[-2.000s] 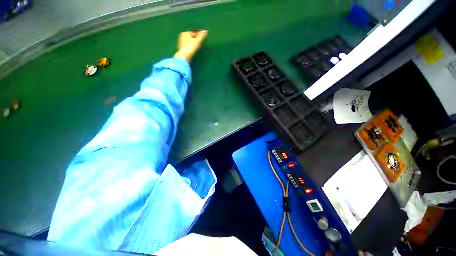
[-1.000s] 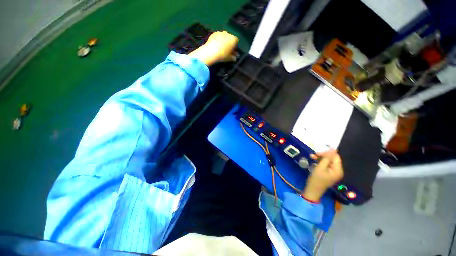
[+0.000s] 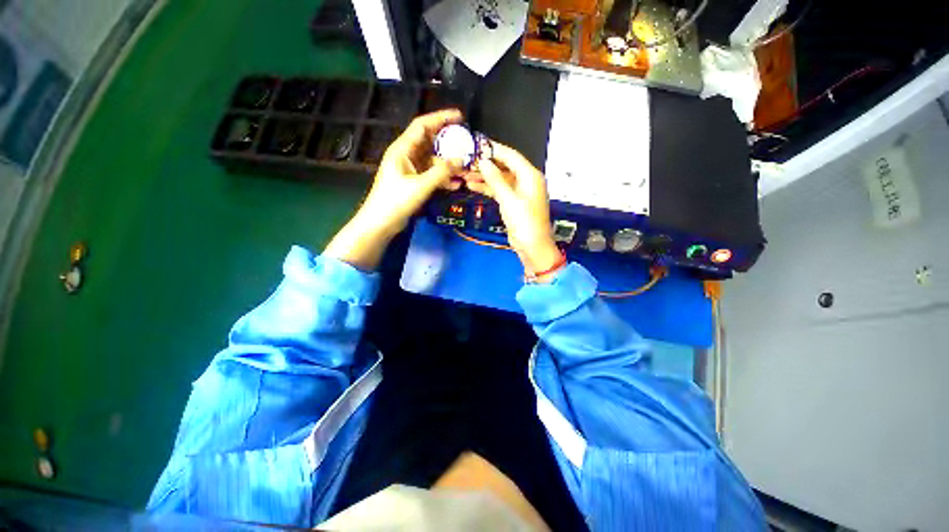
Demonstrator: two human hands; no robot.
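Note:
My left hand [image 3: 401, 179] holds a round unit [image 3: 455, 143] with a white face and dark rim in its fingertips. My right hand [image 3: 515, 192] meets it from the right, its fingertips on a smaller round piece [image 3: 483, 152] at the unit's right edge. Both hands are above the near edge of the black-topped control box [image 3: 708, 156]. The long black parts tray [image 3: 273, 164] lies left of the hands, with dark round units in several of its pockets. My left hand and the unit are in front of the tray's right end.
Orange fixture nests [image 3: 548, 33] stand on a metal plate [image 3: 671, 52] at the back. A white paper sheet [image 3: 598, 140] lies on the box. A cable [image 3: 624, 293] crosses the blue front. Small round units with amber pieces [image 3: 72, 276] lie on the green belt [image 3: 156, 343] at left. A grey panel [image 3: 843, 364] is at right.
My left hand has come away from the tray with a round unit. My right hand has moved left from the box's front edge to meet it. The view has turned.

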